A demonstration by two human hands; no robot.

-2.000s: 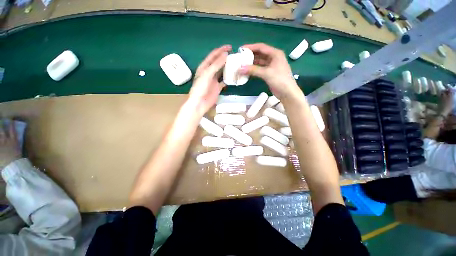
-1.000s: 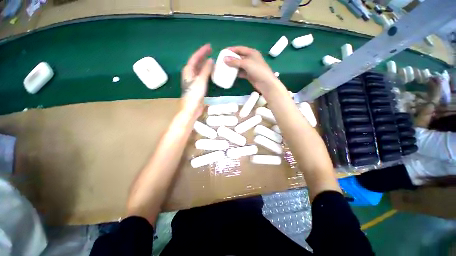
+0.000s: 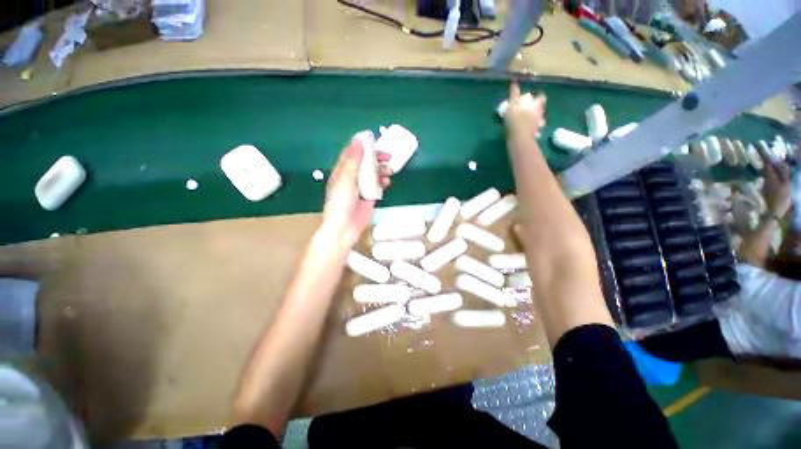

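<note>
My left hand [image 3: 353,184] holds a white case [image 3: 368,165] on edge over the near side of the green belt. Another white case [image 3: 397,147] shows just beyond its fingers; I cannot tell whether the hand touches it. My right hand [image 3: 525,114] is stretched out over the far part of the belt, with a white piece [image 3: 502,108] at its fingers; whether it is gripped is unclear. Several narrow white cases [image 3: 400,250] lie spread on the brown bench [image 3: 202,307] between my forearms, some on shiny film.
Two white cases [image 3: 250,173] and small white bits [image 3: 191,184] lie on the green belt [image 3: 140,131] at left. More white pieces [image 3: 596,124] lie at right. A slanted metal upright [image 3: 650,131] stands before black trays [image 3: 637,254]. A neighbour's arm [image 3: 762,219] shows at far right.
My right hand has left the case near my left hand and moved out to the right over the belt. My left hand now holds a case on edge. The view has tilted up.
</note>
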